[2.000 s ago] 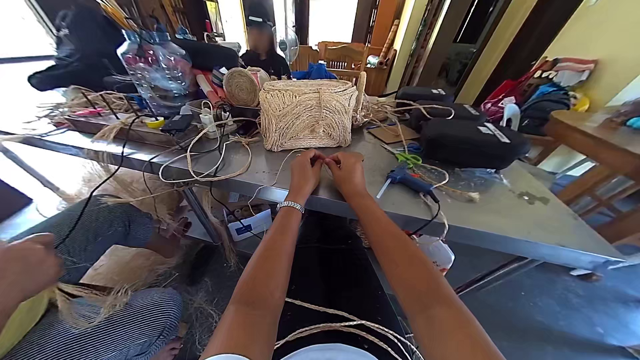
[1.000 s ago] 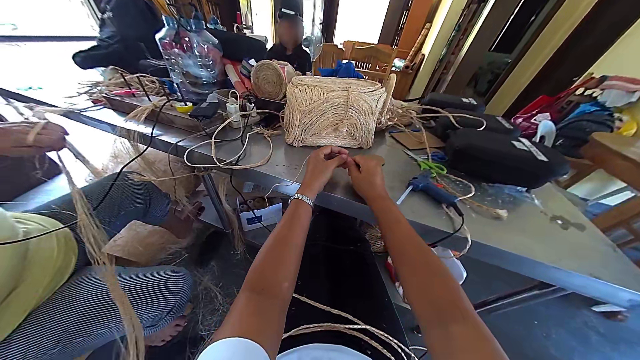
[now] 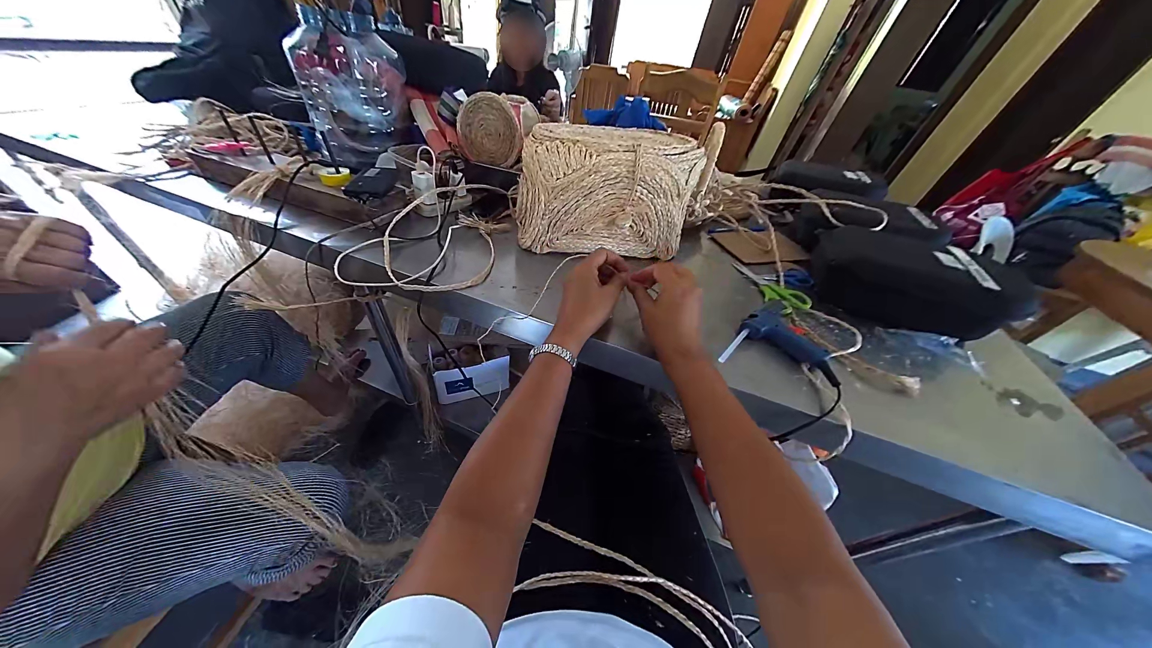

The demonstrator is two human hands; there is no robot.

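My left hand point(image 3: 589, 295) and my right hand point(image 3: 668, 304) meet fingertip to fingertip above the front edge of the metal table. The fingertips are pinched together; whatever is between them is too small to make out. A thin strand point(image 3: 540, 295) runs from near my left hand down past the table edge. Just behind the hands stands a bag of coiled braided natural fibre point(image 3: 612, 193). Right of my right hand lie a blue hot glue gun point(image 3: 781, 335) and green-handled scissors point(image 3: 785, 297). Braided fibre cord point(image 3: 621, 580) loops across my lap.
At the left, a co-worker's hands point(image 3: 99, 378) handle loose fibre. Black cases point(image 3: 918, 279) lie on the right of the metal table point(image 3: 945, 387). A wooden tray point(image 3: 288, 191), a large plastic bottle point(image 3: 346, 90) and cords stand back left. Another person sits beyond the table.
The co-worker's hands at the left have shifted, with a second hand now in view. My hands stay together in front of the bag.
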